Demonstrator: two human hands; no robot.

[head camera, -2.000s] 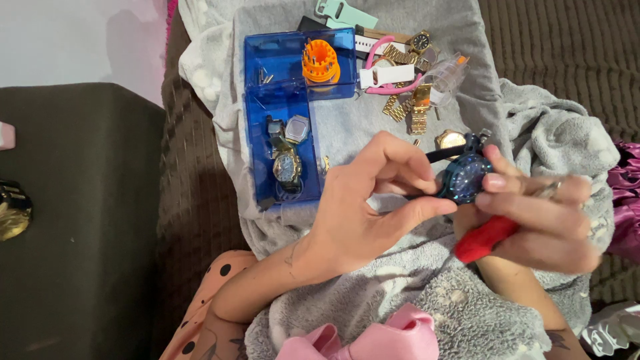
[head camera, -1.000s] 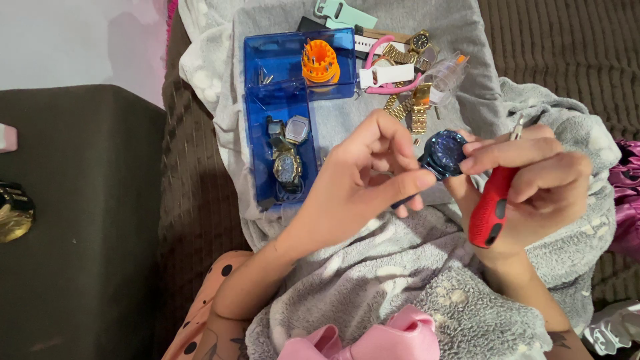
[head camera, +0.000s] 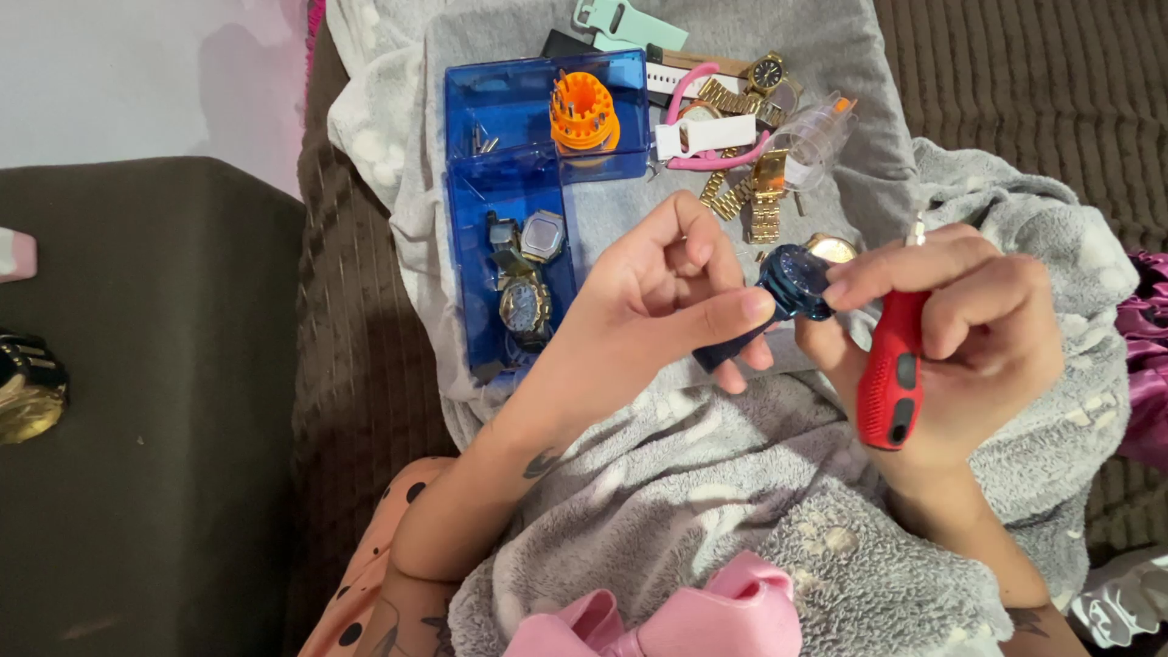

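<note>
A dark blue wristwatch (head camera: 792, 281) is held between both hands above the grey cloth. My left hand (head camera: 671, 297) pinches its dark strap (head camera: 730, 347) between thumb and fingers, close to the case. The thumb and index finger of my right hand (head camera: 967, 338) grip the far side of the case. That same hand also carries a screwdriver-like hand tool with a red handle (head camera: 892, 383), its metal end pointing up past the fingers. Just behind the blue watch lies a round gold-coloured watch (head camera: 829, 247), partly covered by my right fingers.
Left of the hands stands a blue plastic organizer box (head camera: 464, 265) with several watches (head camera: 526, 306) and an orange toothed holder (head camera: 584, 111). Behind the hands lie gold-coloured watches (head camera: 765, 205), pink-handled pliers (head camera: 716, 164), watch straps (head camera: 630, 26) and clear plastic containers (head camera: 810, 141). A fleece blanket (head camera: 785, 511) covers the lap.
Both hands have shifted the blue watch around; its strap now points down and left. The red-handled tool has swung from slanting to nearly upright in my right hand.
</note>
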